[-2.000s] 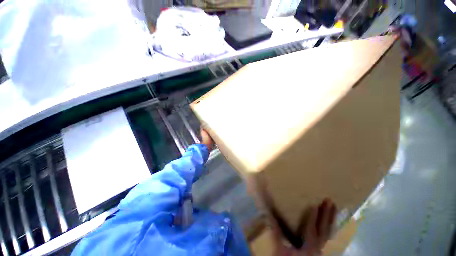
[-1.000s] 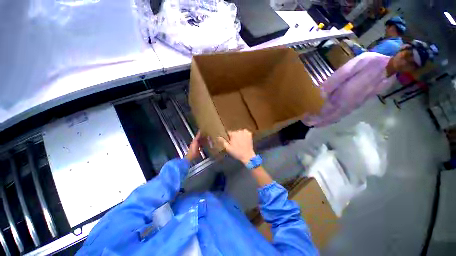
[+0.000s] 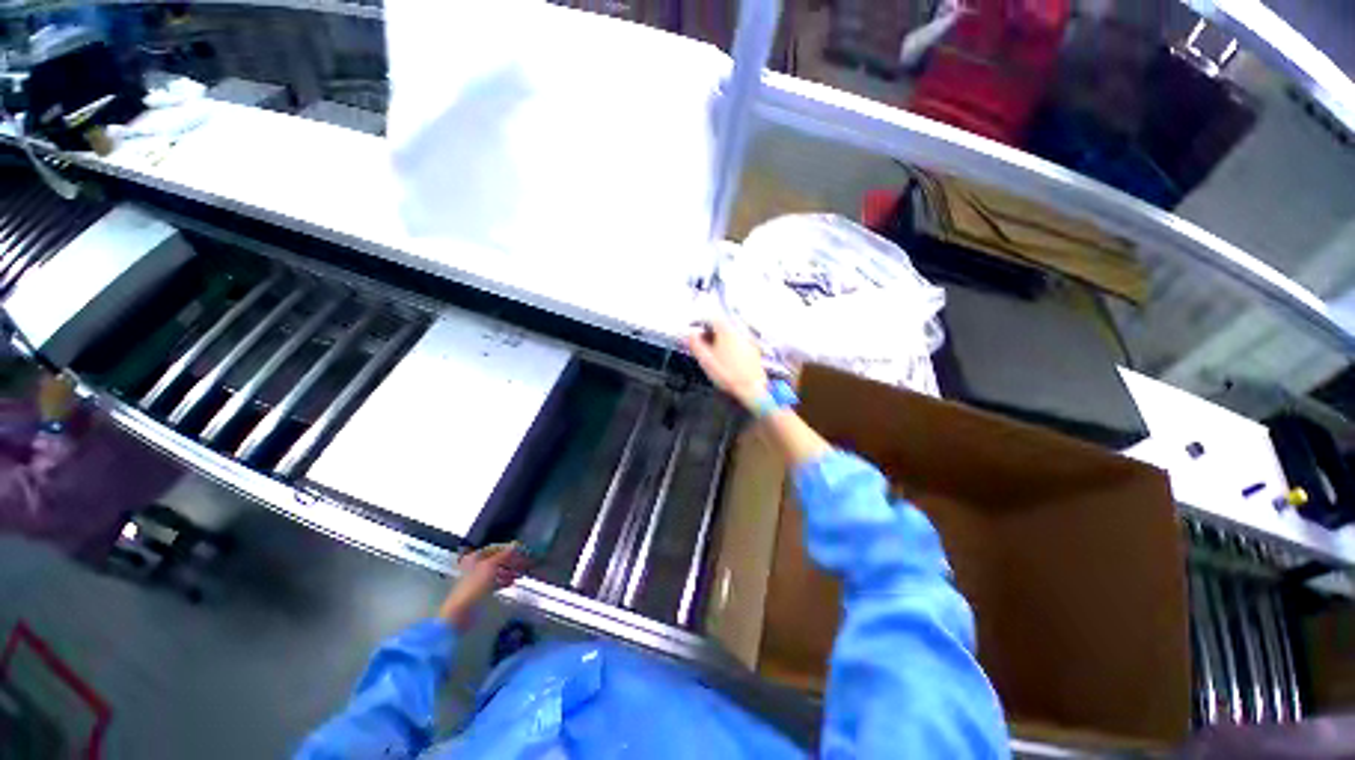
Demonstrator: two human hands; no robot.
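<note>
A metal-cased unit [image 3: 446,420], a flat silver-white rectangle with dark sides, lies on the roller conveyor [image 3: 639,512] in front of me. My left hand [image 3: 486,573] is at the conveyor's front rail, by the unit's near right corner, and holds nothing that I can see. My right hand [image 3: 724,361] is stretched over the conveyor to the bench edge, beside the bundle of clear plastic bags [image 3: 847,297]. Its fingers are curled, and whether they grip anything cannot be told. An open, deep brown carton [image 3: 1025,549] stands on the conveyor to the right, partly behind my right sleeve.
Another metal-cased unit [image 3: 101,282] lies further left on the conveyor. Whitish plastic sheets [image 3: 550,149] cover part of the long bench [image 3: 290,164]. A black flat case [image 3: 1033,356] lies behind the carton. A person's sleeve and hand [image 3: 60,460] are at the left edge.
The view has turned left. My right hand has let go of the carton and moved to the bench edge. My left hand has left the carton and is by the unit. The carton stands on the conveyor.
</note>
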